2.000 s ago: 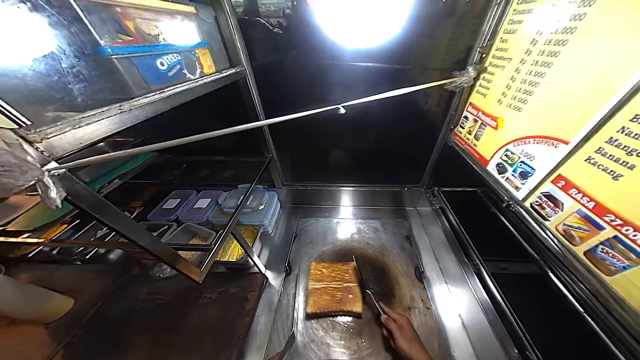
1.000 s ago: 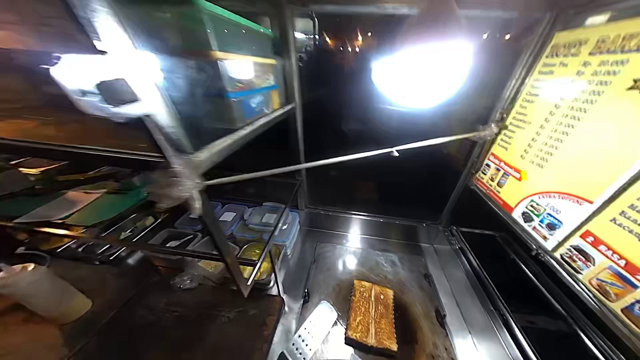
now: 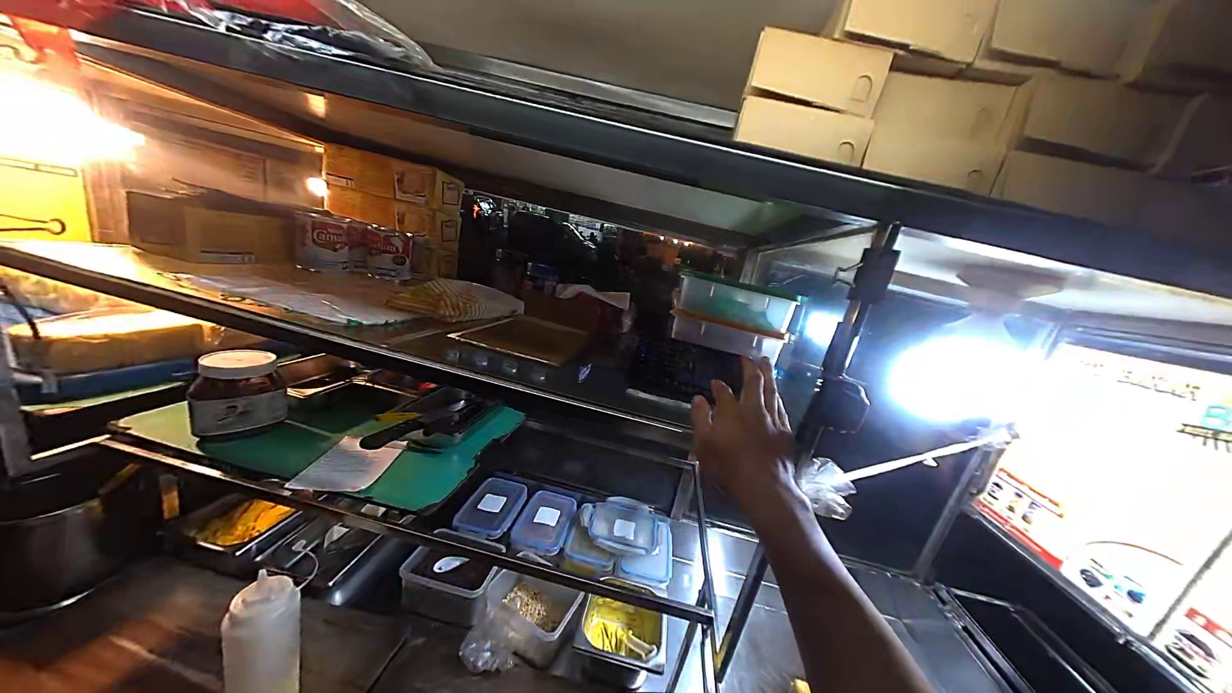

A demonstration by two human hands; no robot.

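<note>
My right hand (image 3: 749, 443) is raised at the right end of the glass shelf, fingers spread and nothing in them. Just beyond its fingertips stand stacked plastic containers (image 3: 730, 332), one with a green lid; whether the fingers touch them I cannot tell. A blurred skin-toned patch shows at the lower left edge, too unclear to name as my left hand. Near it a white squeeze bottle (image 3: 262, 630) stands on the counter. Lidded plastic boxes (image 3: 547, 522) sit below the shelf, beside open tubs of chopped nuts (image 3: 531, 608) and a yellow spread (image 3: 621, 626).
A chocolate spread jar (image 3: 237, 395) and a knife (image 3: 409, 428) rest on the green board (image 3: 438, 472). Cardboard boxes (image 3: 818, 82) are stacked above. A metal upright (image 3: 847, 337), a bright lamp (image 3: 962, 375) and a tied strip (image 3: 905, 465) are at the right.
The view has swung left and up, off the griddle with the toasted bread. My right hand, earlier at the griddle with a tool, is now empty by the glass shelf.
</note>
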